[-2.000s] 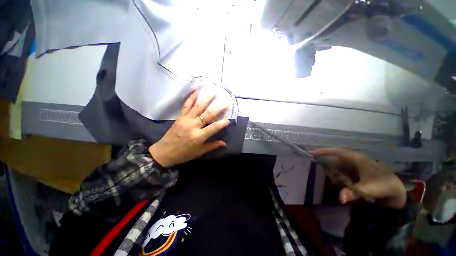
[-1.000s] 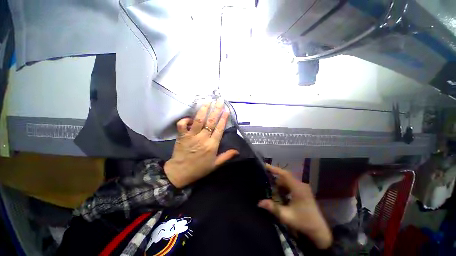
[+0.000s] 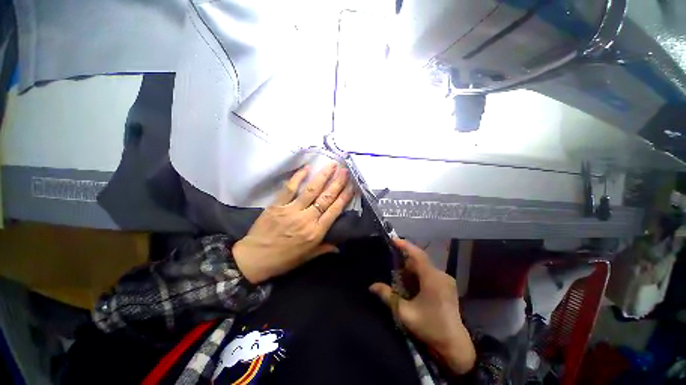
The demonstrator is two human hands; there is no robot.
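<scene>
A pale grey piece (image 3: 203,150) lies on the table over a dark grey fabric panel (image 3: 150,150). My left hand (image 3: 289,225), with a ring, lies flat on the pale piece's rounded corner, fingers spread, pressing on it. My right hand (image 3: 432,301) is below and right of it, closed around the dark handles of long fabric scissors (image 3: 374,207). The blades point up and left along the rounded edge, close to my left fingertips. How far the blades are apart cannot be told. The sewing machine head (image 3: 556,45) is at the upper right, with lamp glare beside it.
Dark thread snips (image 3: 596,197) lie on the right of the tabletop. A printed ruler strip (image 3: 451,210) runs along the front edge. A red plastic basket (image 3: 579,319) is at the lower right. A brown surface (image 3: 75,263) is below the table at the left.
My right hand has moved left with the scissors, and their blades now lie along the fabric's rounded edge. My left hand stays on the cloth, which has shifted a little left.
</scene>
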